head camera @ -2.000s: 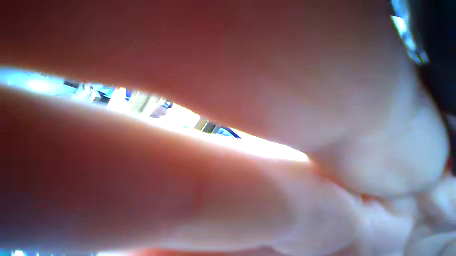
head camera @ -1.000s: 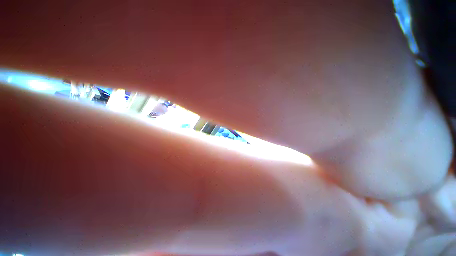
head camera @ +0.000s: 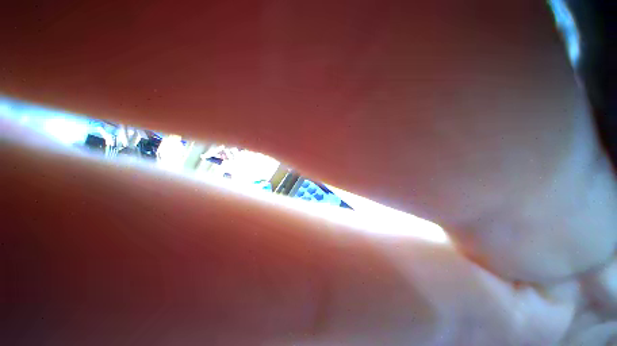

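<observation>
Blurred fingers lie right against the lens and cover nearly the whole view. One broad finger (head camera: 304, 88) fills the upper part and another (head camera: 203, 257) fills the lower part. They meet at the right, where smaller pale folds of skin show in the lower corner. I cannot tell whether this is my left hand or my right hand, or whether both are here. No held thing shows. Any work in front of me is hidden.
Through the narrow slanting gap, small overexposed bits of the room show. Among them are a pale upright strip (head camera: 194, 155), dark shapes and a blue patterned patch (head camera: 316, 192). A dark area (head camera: 599, 54) lies at the upper right edge.
The fingers and the gap's right end have shifted slightly right and down. A little more of the blue patterned patch shows. The bright bit at the lower left edge is now covered.
</observation>
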